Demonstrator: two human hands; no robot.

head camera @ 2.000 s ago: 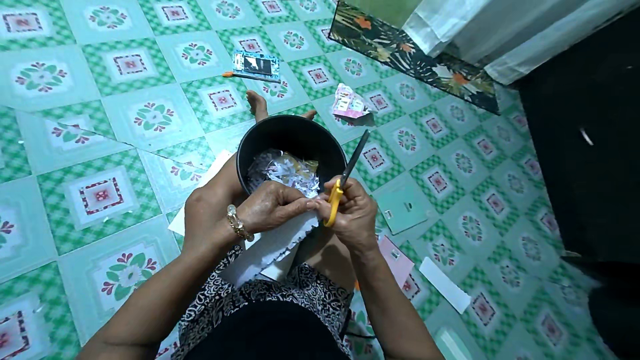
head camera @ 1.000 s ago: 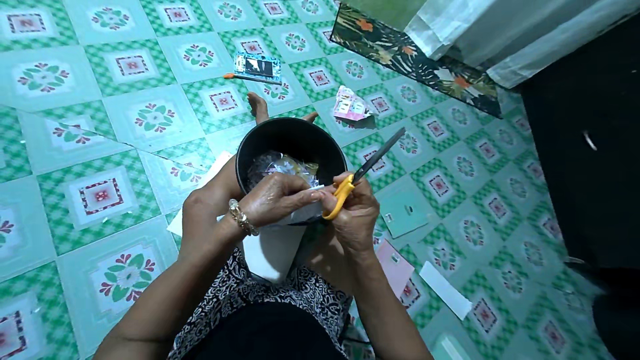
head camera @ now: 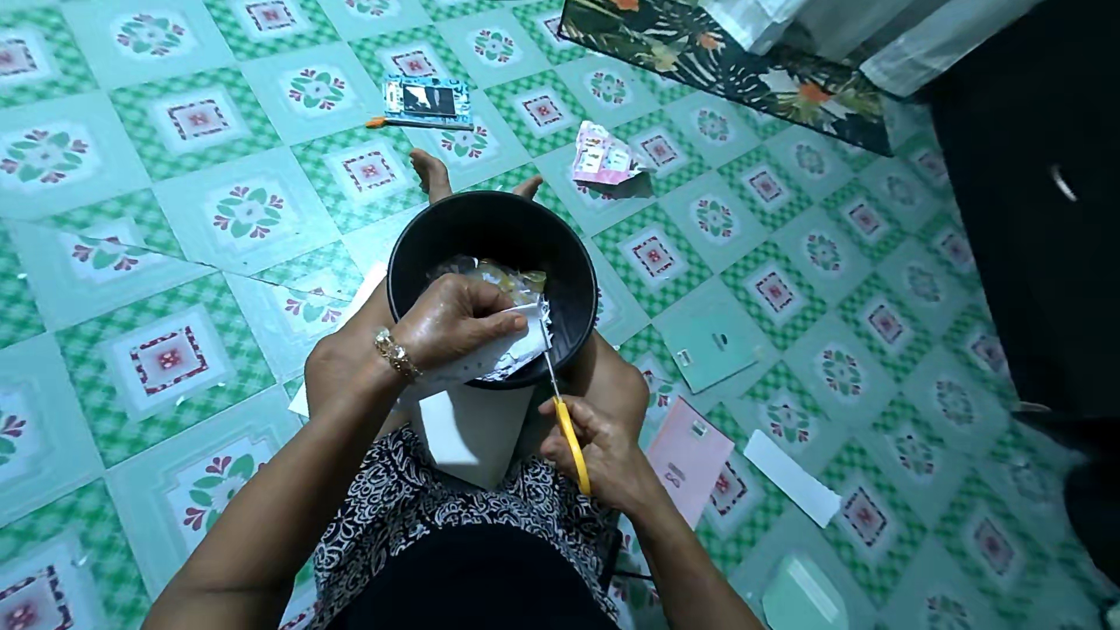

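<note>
A black bucket (head camera: 577, 254) stands between my legs, with clear and yellowish plastic pieces (head camera: 512, 278) inside. My left hand (head camera: 459, 324), a bracelet at its wrist, pinches a white sheet of paper (head camera: 503, 350) with a ragged edge over the bucket's near rim. In my right hand (head camera: 595, 446) is a pair of scissors with yellow handles (head camera: 573, 442). Their blades point away from me and lie along the paper's ragged right edge; whether they are parted is hard to tell. A white, board-like sheet (head camera: 472, 429) rests on my lap below the bucket.
On the patterned floor lie a green card or notebook (head camera: 707, 337), a pink one (head camera: 689, 455), a white paper strip (head camera: 792, 477), a crumpled pink wrapper (head camera: 604, 157), and a blue packet (head camera: 429, 101) beside an orange-tipped stick (head camera: 420, 123). A pale green item (head camera: 803, 595) sits lower right.
My right hand has moved down, away from the fingers of my left hand. The scissors, which pointed up and right beyond the bucket's rim, now lie at the paper's edge.
</note>
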